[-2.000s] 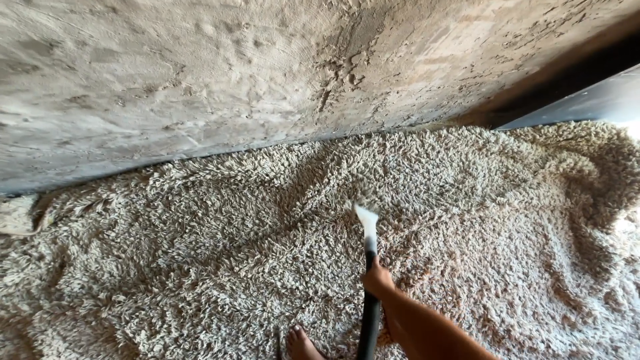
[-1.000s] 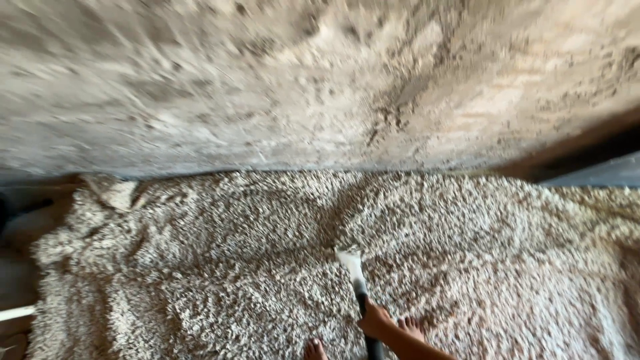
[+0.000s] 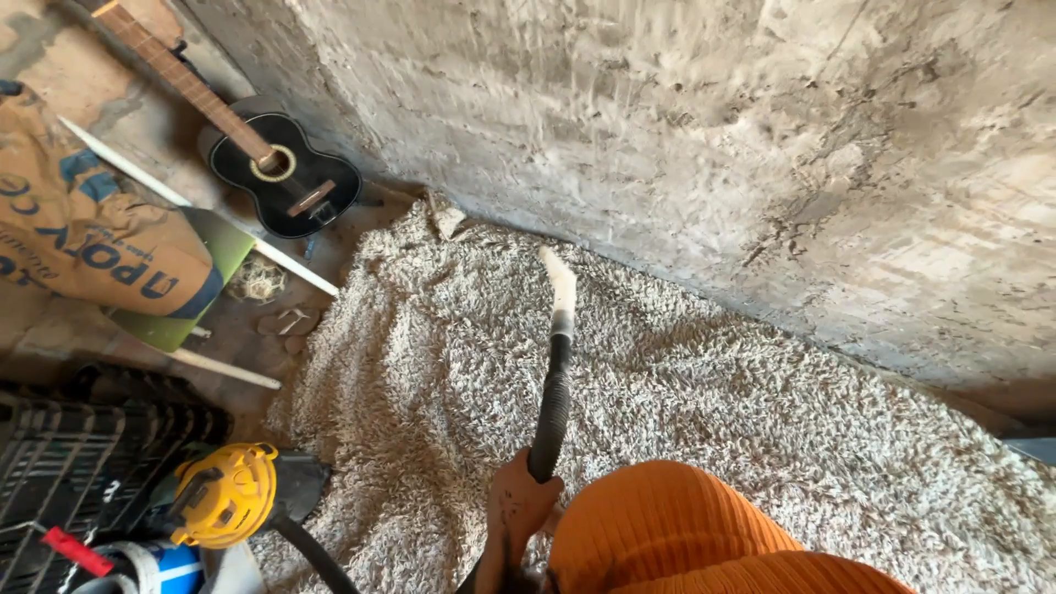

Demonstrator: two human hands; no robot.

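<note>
My left hand (image 3: 521, 499) is closed around a black ribbed vacuum hose (image 3: 553, 412), just left of the orange ribbed garment (image 3: 668, 520) I wear. A pale, translucent vacuum nozzle (image 3: 561, 285) is on the hose's far end. Its tip rests on the shaggy grey-beige rug (image 3: 462, 346), close to the wall. The rug lies in folds. My right hand cannot be seen. At lower left is a yellow vacuum head (image 3: 227, 495), with a black hose running from beside it toward the bottom edge.
A rough plastered wall (image 3: 660, 148) borders the rug. To the left are a black acoustic guitar (image 3: 285, 177), a printed paper sack (image 3: 91, 231), white rods (image 3: 297, 268), a ball (image 3: 257, 279), flip-flops (image 3: 289, 322), a black wire crate (image 3: 74, 445) and a red-handled tool (image 3: 76, 551).
The view has swung left, showing the guitar and yellow vacuum head. The nozzle is now near the rug's wall-side edge. The arm on the hose came from lower right before, now from the bottom.
</note>
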